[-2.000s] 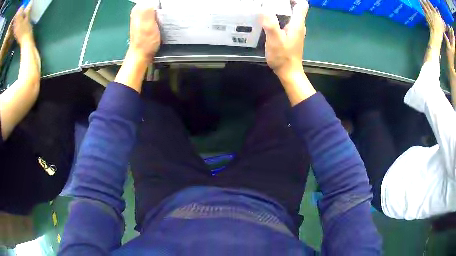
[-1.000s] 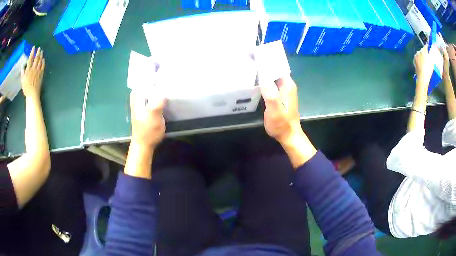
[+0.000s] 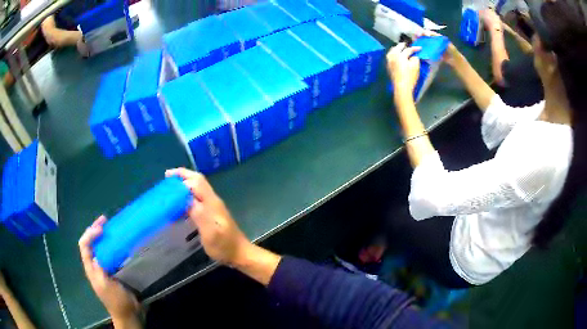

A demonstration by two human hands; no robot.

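Note:
A retail box with a blue top and a white side face stands or is held near the bench's front edge at the lower left. Its lid looks closed, and it is somewhat blurred. My left hand grips its left end. My right hand grips its right end, with the fingers at the top corner. No inner case or device is visible in the box.
Rows of blue cartons stand beyond the box on the green bench. A small carton group stands at left. A person in white at right handles a blue box. Another person's hands hold a box at the back left.
The box's open white flaps are no longer visible and its blue top now shows. The view has swung right, so my hands and the box appear lower left, with more cartons in view.

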